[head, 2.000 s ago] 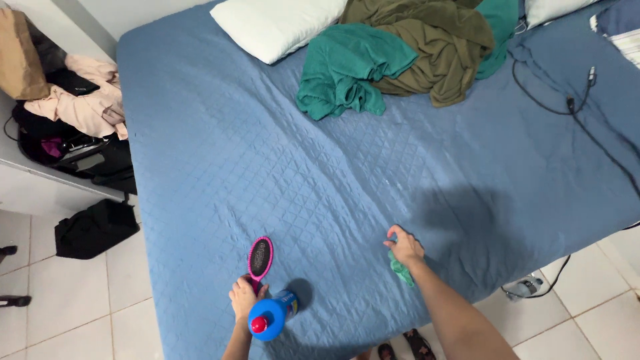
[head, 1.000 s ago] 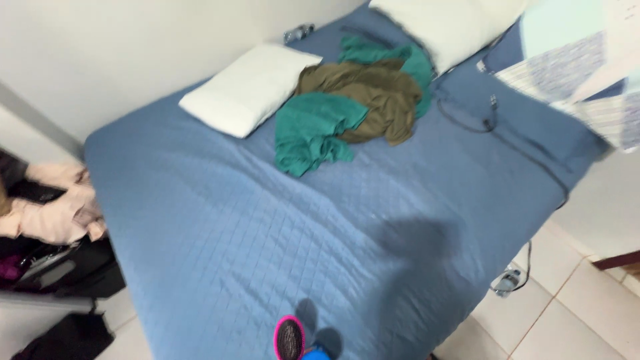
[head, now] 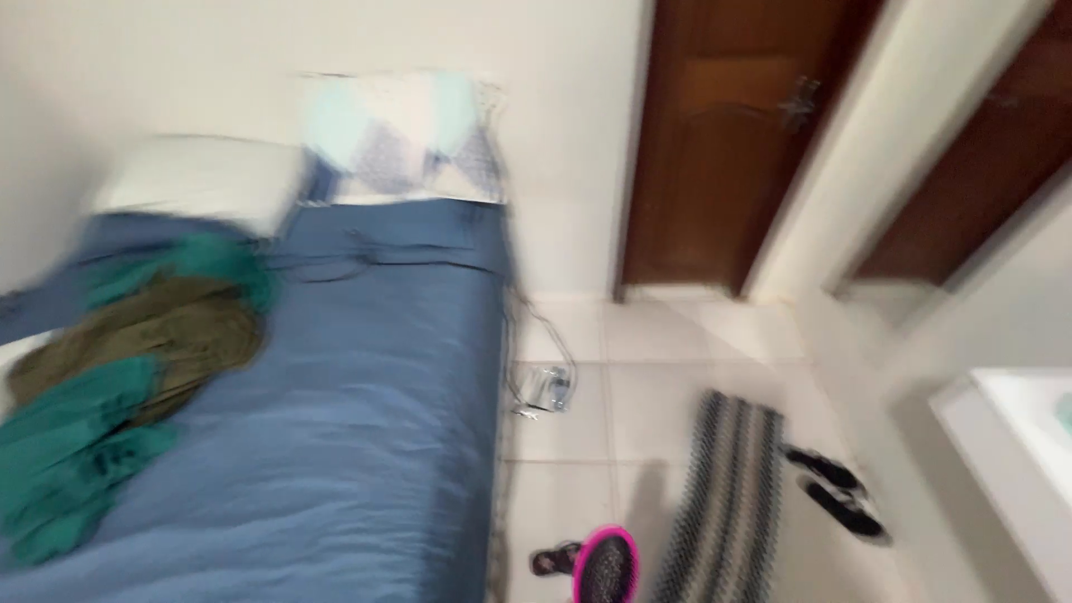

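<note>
The pink-rimmed oval hairbrush (head: 606,568) shows at the bottom edge of the head view, above the tiled floor, with its handle cut off by the frame. Neither my left hand nor my right hand is in view, so what holds the brush is hidden. On the blue-covered bed (head: 360,402) at the left lie a rumpled olive cloth (head: 180,331) and green cloth (head: 75,419). Behind them are a white pillow (head: 205,176) and a patterned pillow (head: 402,142) against the wall. The whole view is blurred.
A black cable (head: 435,264) crosses the bed and hangs to a power strip or adapter (head: 544,389) on the floor. Right of the bed are a striped rug (head: 724,502), a sandal (head: 554,559) and a pair of slippers (head: 837,494). A wooden door (head: 729,151) stands behind; a white furniture edge (head: 1005,444) is at right.
The view has swung far right, from the bed to the floor and door. Both hands, seen two seconds ago by the brush, blue bottle and small green cloth, are out of frame. The bottle is too.
</note>
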